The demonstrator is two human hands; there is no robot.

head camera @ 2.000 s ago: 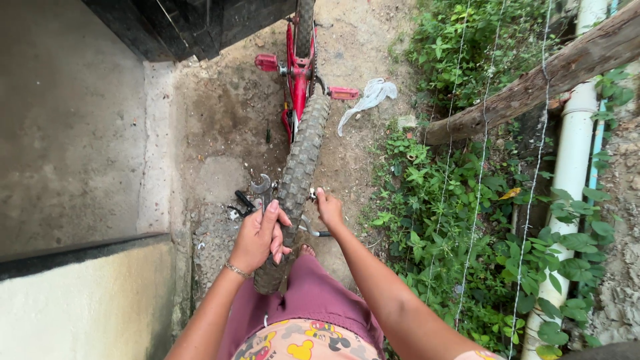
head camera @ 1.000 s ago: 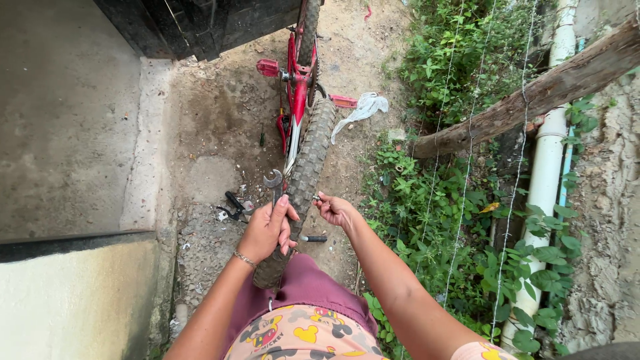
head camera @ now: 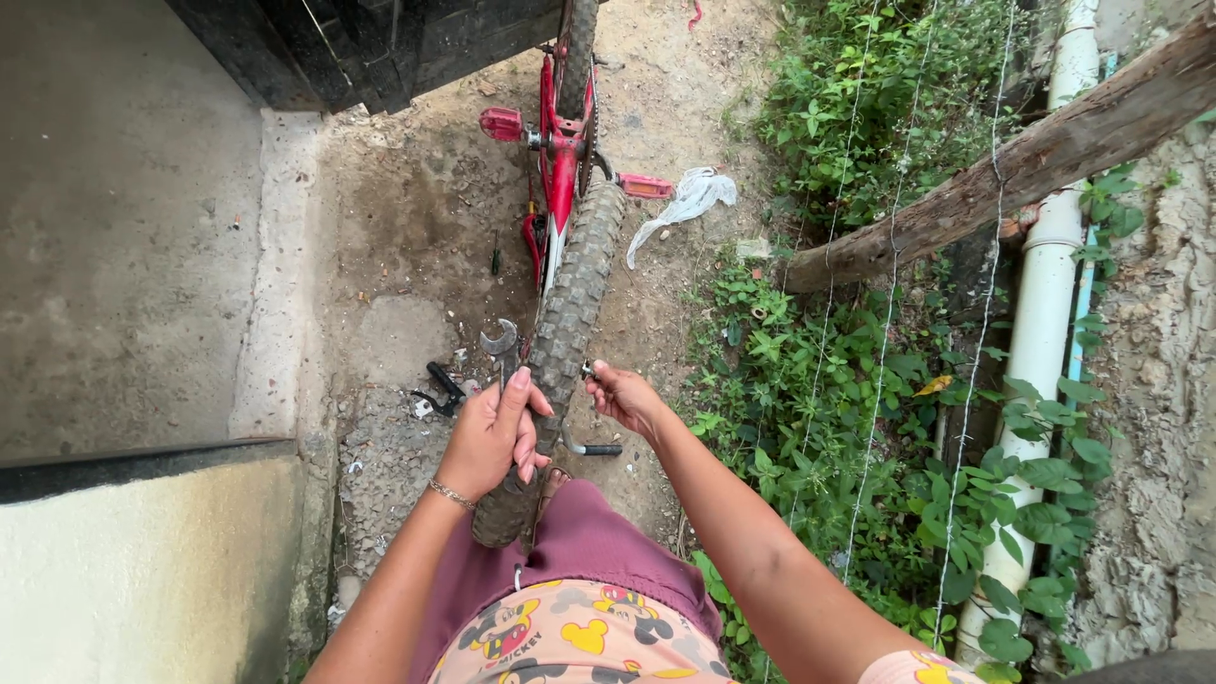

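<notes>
A red bicycle stands upside down on the dirt ground, its knobbly front tire rising toward me. My left hand, at the left side of this tire, grips an open-end wrench whose jaws point away from me. On the tire's other side my right hand pinches a small metal part near the wheel; whether it is a nut or an axle end cannot be told. Below that hand a handlebar end with a black grip shows. The wheel hub is hidden behind the tire.
A black lever-like part is on the ground at left, and a small screwdriver lies farther off. A white plastic bag lies right of the red pedal. Wire strands, a wooden post and plants stand at right.
The wrench in my left hand shows more upright than two seconds ago. My right hand stays beside the tire, its fingers now curled more closely.
</notes>
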